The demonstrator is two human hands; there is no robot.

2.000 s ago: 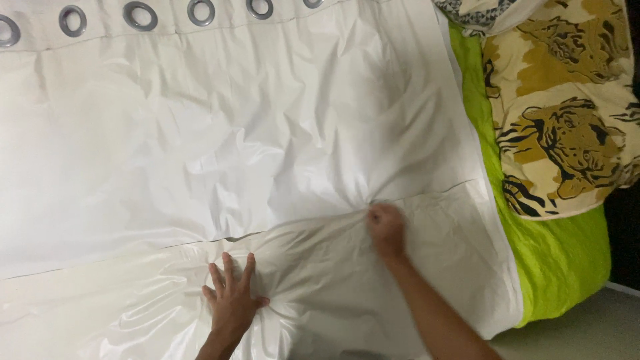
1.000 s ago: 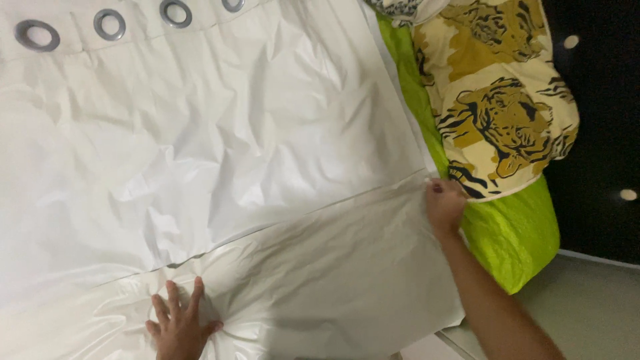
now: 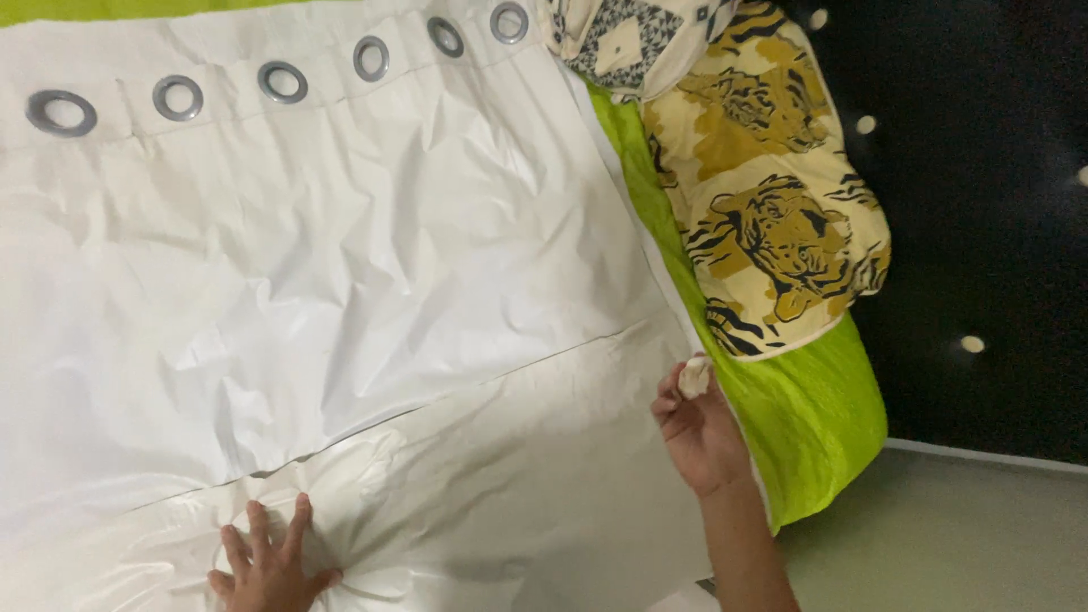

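Observation:
A white curtain [image 3: 442, 255] with grey metal eyelets [image 3: 283, 82] along its top lies spread and wrinkled on a bed. My left hand [image 3: 270, 557] presses on it at the lower left, fingers spread, with creases fanning out around them. A dark slit or seam line runs from beside that hand up to the right. My right hand [image 3: 699, 429], palm partly up at the curtain's right border, pinches a small whitish piece [image 3: 694, 377] between its fingers; whether this is a corner of the curtain or a separate scrap, I cannot tell.
Bright green bedding [image 3: 807, 425] shows beyond the curtain's right edge. On it lie a tiger-print cloth [image 3: 778, 229] and a black-and-white patterned cloth [image 3: 625, 42]. A dark tufted headboard or panel [image 3: 977, 212] with pale buttons rises at the right, above a grey surface [image 3: 935, 527].
From near the middle of the seam line, my right hand has moved right to the curtain's edge and turned its palm up. My left hand stays pressed on the curtain. The view has shifted.

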